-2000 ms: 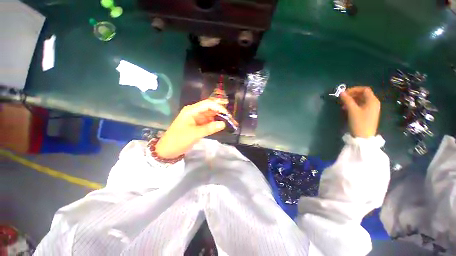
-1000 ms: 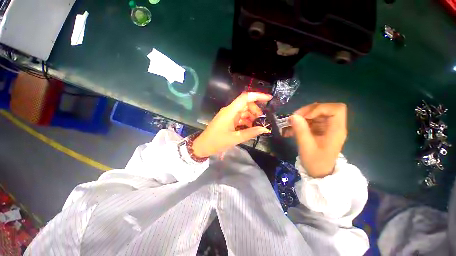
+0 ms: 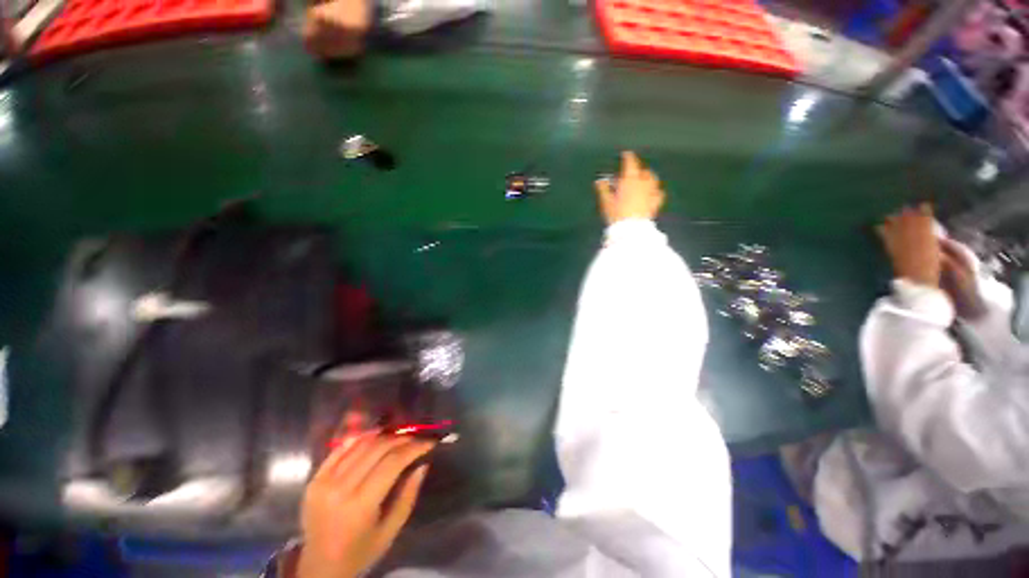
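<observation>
My left hand is low in the view at the dark fixture plate, under a red laser line. A small bright edge shows by its fingertips; blur hides whether it is held. My right hand is stretched far across the green bench. A tiny dark spot shows at its fingertips, too blurred to tell if it is gripped. A separate silver-dark unit lies to its left. A loose heap of silver-and-black fittings lies to the right of my right sleeve.
The large black stand fills the left. Crinkled clear film lies beside the plate. Another piece lies beyond. Red trays line the far side. Another person's hands are at the right; another hand is at the top.
The view has swung right. My right hand has left the left hand and reached far across the bench. My left hand remains near the plate.
</observation>
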